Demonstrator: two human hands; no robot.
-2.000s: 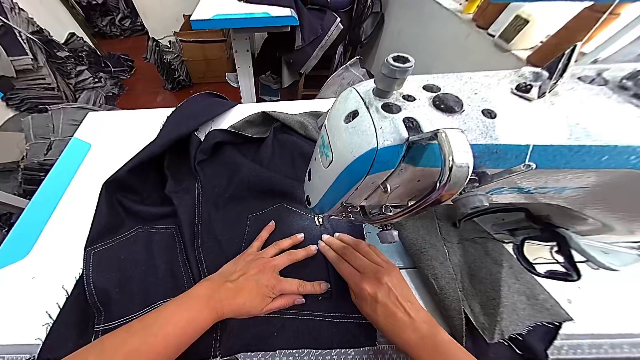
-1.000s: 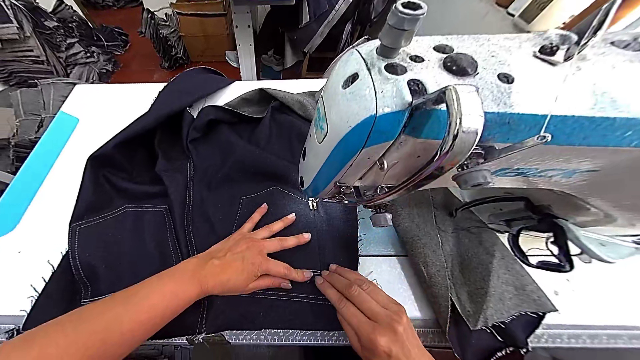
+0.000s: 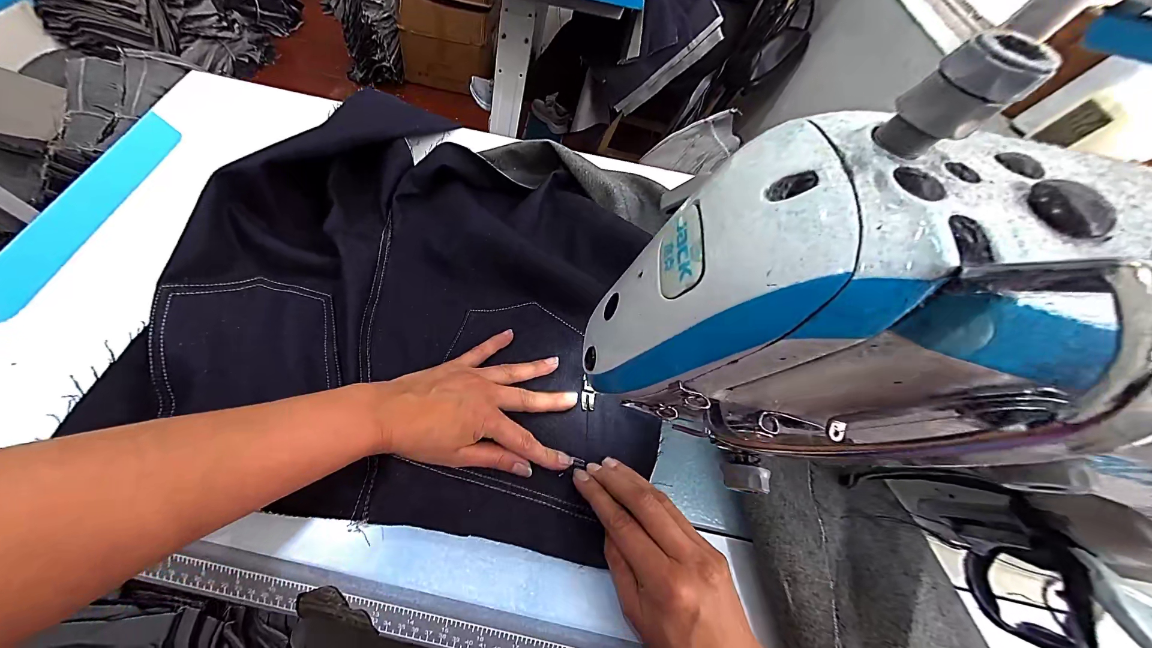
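Dark blue denim trouser pieces (image 3: 270, 234) lie spread on the white machine table, with two pale-stitched patch pockets (image 3: 247, 342) showing. My left hand (image 3: 463, 409) lies flat with fingers apart on the right-hand pocket, its middle fingertips beside the presser foot (image 3: 588, 394) of the Jack sewing machine (image 3: 765, 225). My right hand (image 3: 661, 540) rests its fingertips on the cloth at the pocket's near right corner, close to my left thumb and index finger. The presser foot stands over the pocket's right edge. Whether the foot is raised or down cannot be told.
A measuring tape strip (image 3: 396, 612) runs along the table's near edge. Grey denim (image 3: 810, 549) hangs under the machine arm at right. A blue strip (image 3: 90, 211) edges the table at left. Stacks of cut denim (image 3: 144, 27) and a cardboard box (image 3: 445, 40) lie beyond.
The denim has moved toward me relative to the presser foot since two seconds ago. My right hand has moved from beside the foot to the pocket's near corner. The view is closer.
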